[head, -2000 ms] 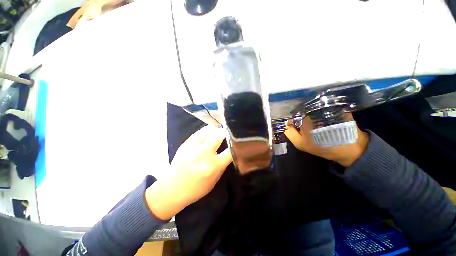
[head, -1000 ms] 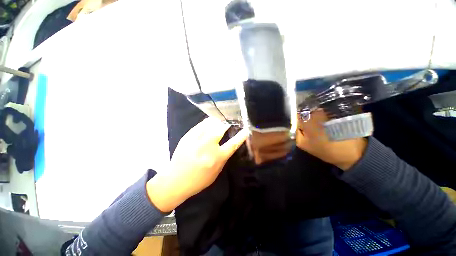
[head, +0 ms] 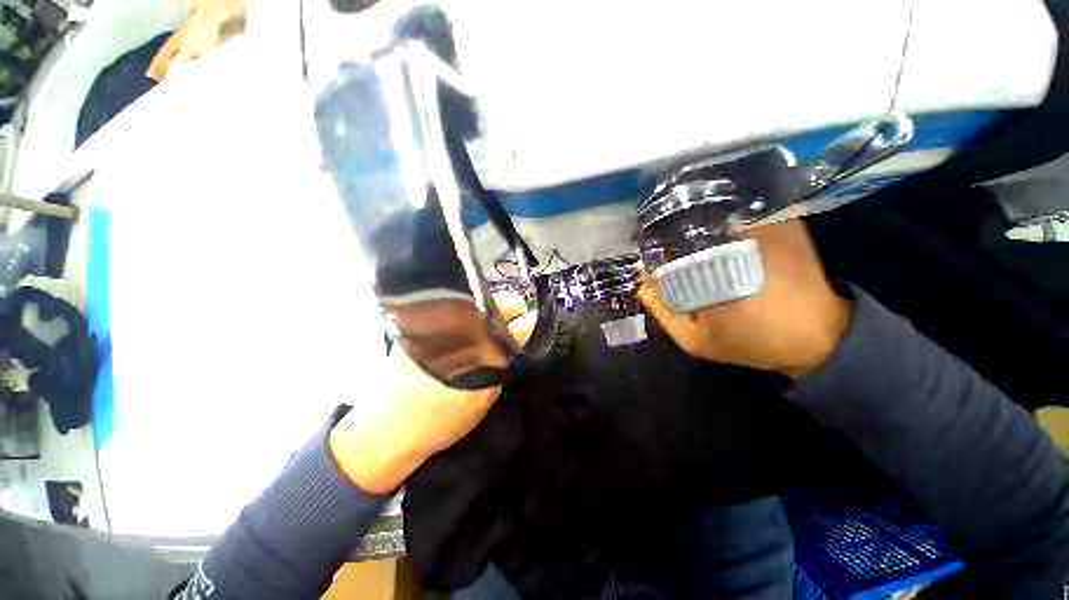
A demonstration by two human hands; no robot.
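Note:
Black fabric (head: 610,434) spreads under both hands, from the needle area over the table edge to the lap. My left hand (head: 428,410) lies on its left side, its fingers mostly hidden behind the shiny chrome guard (head: 404,223). My right hand (head: 762,311) lies on the fabric right of the needle area, partly covered by the ridged tension dial (head: 710,277); its fingertips are hidden. Shiny metal parts (head: 592,281) of the machine show between the hands. I cannot tell whether the fingers grip the cloth.
The white machine head (head: 703,70) with a blue stripe crosses the top. A blue perforated basket (head: 873,545) is low right. A dark heap (head: 53,352) lies far left, beside the blue strip (head: 102,328). Part of another person's arm (head: 205,35) may show at top left.
The view has shifted, so the machine head and chrome guard appear farther left and the guard looks tilted. The guard now covers more of my left hand. Both hands remain at the fabric.

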